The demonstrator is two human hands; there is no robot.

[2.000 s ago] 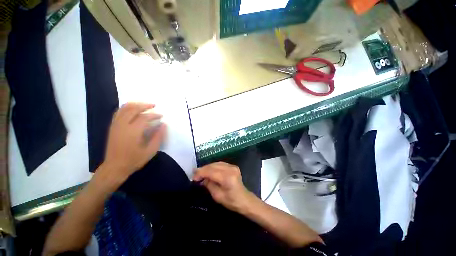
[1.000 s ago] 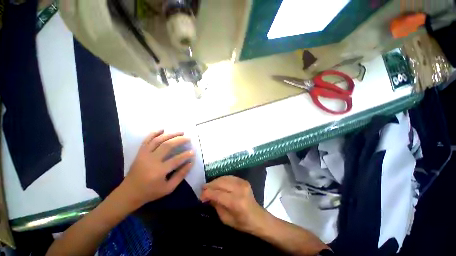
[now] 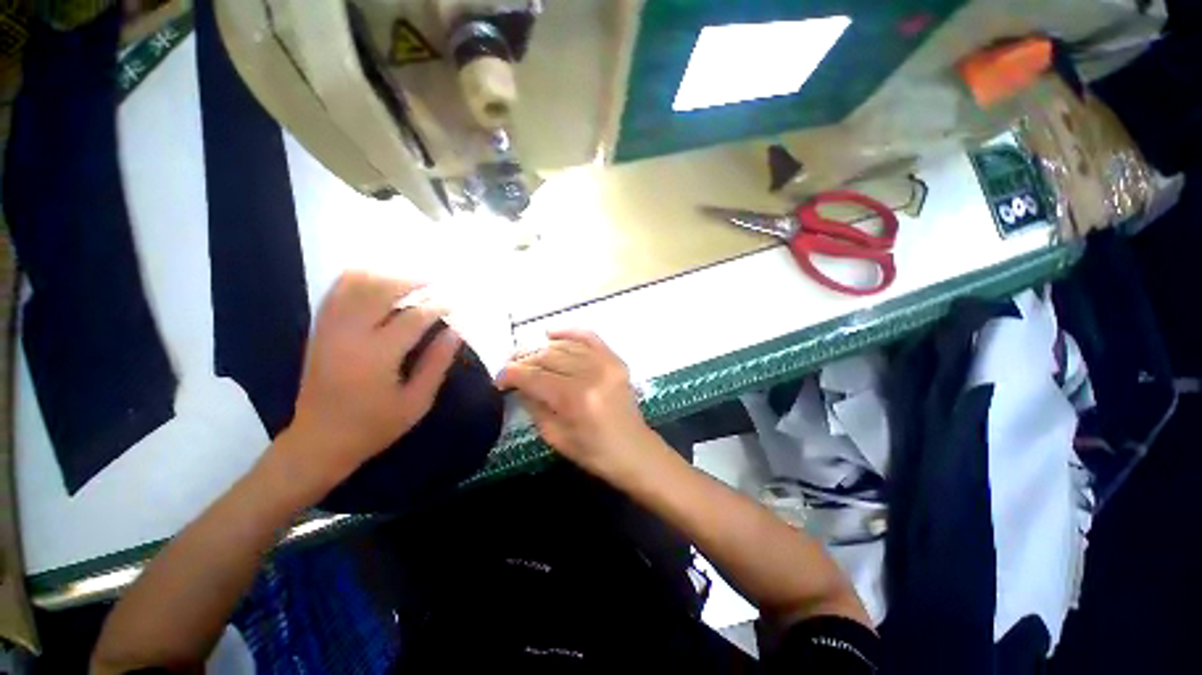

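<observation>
My left hand (image 3: pixel 376 363) lies with spread fingers on the white fabric piece (image 3: pixel 396 251), left of and below the needle area; the white blends into the lit table. A dark panel (image 3: pixel 442 442) shows under and below my left hand, its rounded end near the table's front edge. My right hand (image 3: pixel 573 396) pinches the edge of the work between thumb and fingers, right of my left hand. The presser foot (image 3: pixel 508 198) is above both hands under the lamp glare; whether it touches fabric cannot be told.
Red-handled scissors (image 3: pixel 844 241) lie open on the table at the right. The cream machine head (image 3: pixel 356 92) stands above. Two dark panels lie at the left, one at the far left (image 3: pixel 86 264). Dark and white cut pieces (image 3: pixel 936 475) hang below the green table edge (image 3: pixel 791 327) at the right.
My right hand has moved up from below the table edge, bringing the fabric's near end onto the table. My left hand has shifted slightly up and left since a second ago. The camera view has shifted.
</observation>
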